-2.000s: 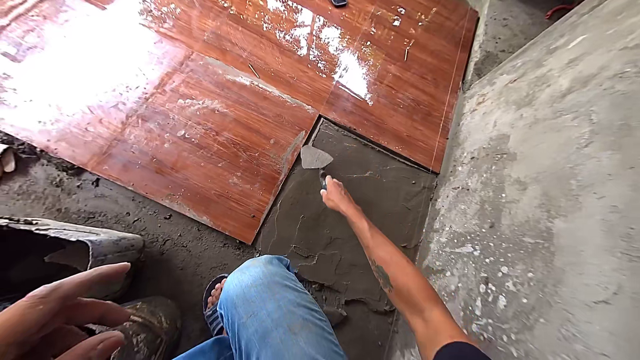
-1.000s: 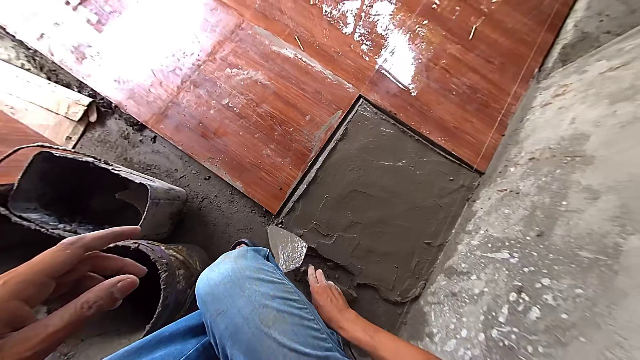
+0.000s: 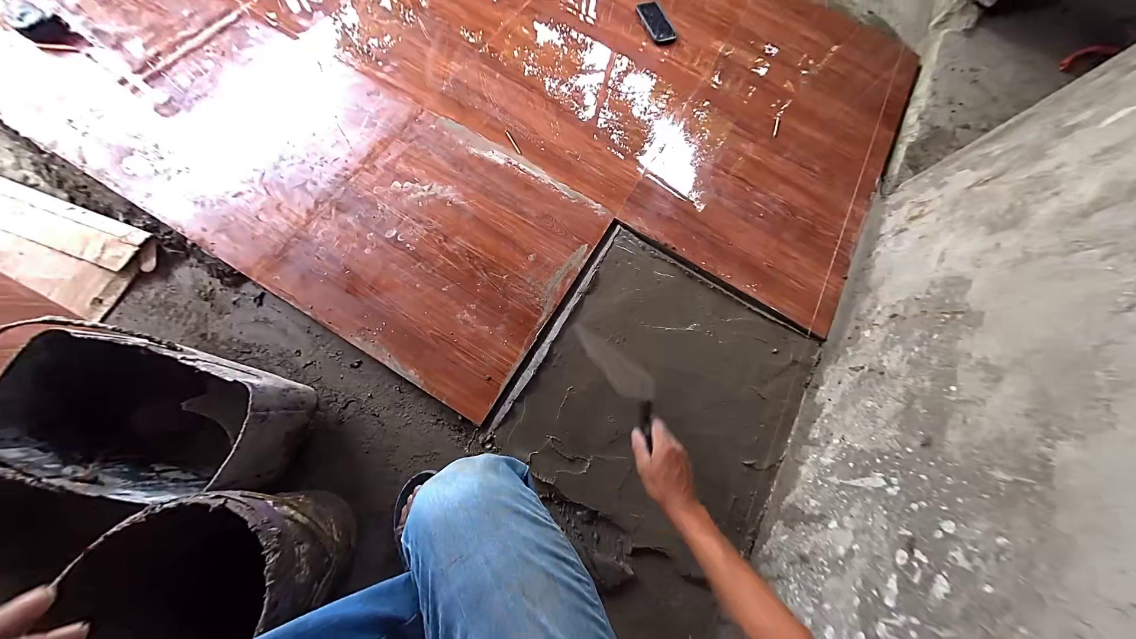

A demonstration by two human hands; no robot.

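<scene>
My right hand (image 3: pixel 666 466) grips the dark handle of a pointed masonry trowel (image 3: pixel 621 366), whose blade is blurred over a patch of wet grey mortar (image 3: pixel 701 355). Glossy reddish wood-look floor tiles (image 3: pixel 461 284) border the mortar on its left and far sides, with a narrow dark gap along their edges. Only some fingertips of my left hand (image 3: pixel 40 612) show at the lower left corner, beside a round bucket. They appear to hold nothing, and the rest of that hand is out of the frame.
A cut-open plastic container (image 3: pixel 284 417) and a round mortar-crusted bucket (image 3: pixel 302 541) stand at the left. Flattened cardboard (image 3: pixel 71 240) lies beyond them. A rough concrete wall (image 3: pixel 994 373) rises at the right. A phone (image 3: pixel 656 22) rests on the far tiles. My jeans-clad knee (image 3: pixel 497 541) is at bottom centre.
My right hand has moved the trowel from beside my knee forward over the mortar patch. My left hand has dropped lower, mostly out of view.
</scene>
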